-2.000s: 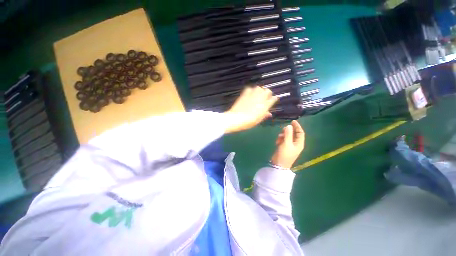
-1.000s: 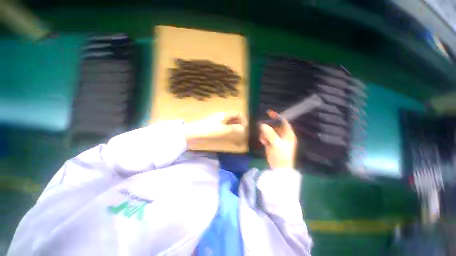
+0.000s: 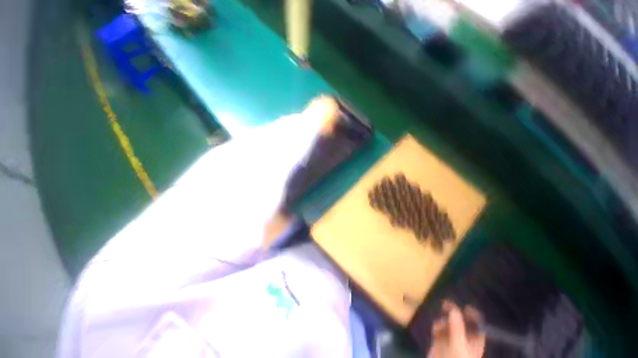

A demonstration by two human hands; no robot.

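The view is blurred. A cluster of small dark rings (image 3: 413,210) lies on tan cardboard (image 3: 357,241). My left hand (image 3: 323,115) is small and blurred at the far end of the dark left-hand parts tray (image 3: 325,164); its fingers and anything in them cannot be made out. My right hand (image 3: 458,334) is at the bottom edge, partly cut off, between the cardboard and the black right-hand parts tray (image 3: 518,294). It grips a rod unit (image 3: 509,337), whose blurred silver part points right over the tray; a small dark tip shows over the cardboard's near corner.
The green bench top (image 3: 238,70) runs to the upper left, with a yellowish post (image 3: 297,31) beside it. A blue stool (image 3: 129,45) stands on the green floor near a yellow line (image 3: 115,129). A raised shelf at the upper right holds dark trays (image 3: 580,63).
The view has swung left. My left hand has moved from the right-hand tray, across the cardboard, to the left-hand tray. My right hand has come up to the right-hand tray and taken a rod.
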